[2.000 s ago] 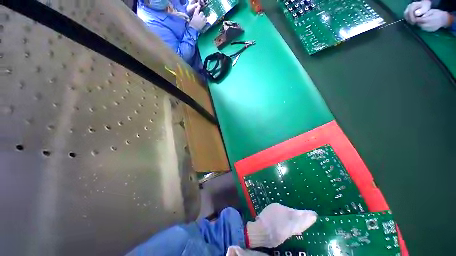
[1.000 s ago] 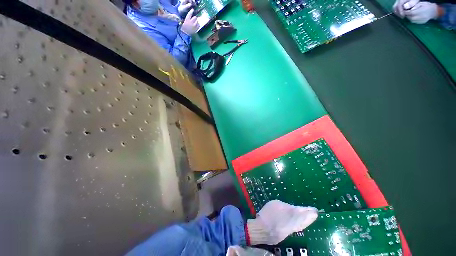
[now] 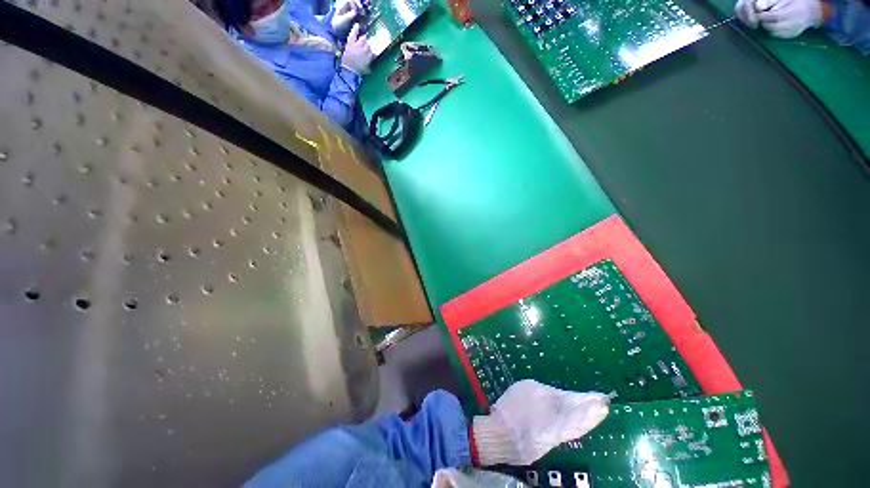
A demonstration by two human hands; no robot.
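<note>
A green circuit board (image 3: pixel 668 434) with small white markings and parts lies or is held at the bottom right, cut off by the lower edge. My left hand (image 3: pixel 539 419), in a white glove with a red cuff edge, grips its far left edge. A bit of a second white glove, my right hand (image 3: pixel 474 479), shows at the bottom edge; its fingers are out of the picture. Beyond, another green circuit board (image 3: pixel 577 329) lies on a red-orange mat (image 3: pixel 668 289), its near part hidden by the first board and my glove.
A perforated metal panel (image 3: pixel 181 362) fills the left, beside brown cardboard (image 3: pixel 377 272). Cutters (image 3: pixel 439 91), a black coil (image 3: pixel 394 129) and a brownish block (image 3: pixel 412 69) lie on the green bench. A board (image 3: pixel 606 43) is on the belt (image 3: pixel 706 181). Two other people work at the top.
My view has shifted slightly, so the bench things and the far board sit a little further left and up. My left hand keeps its hold on the near board.
</note>
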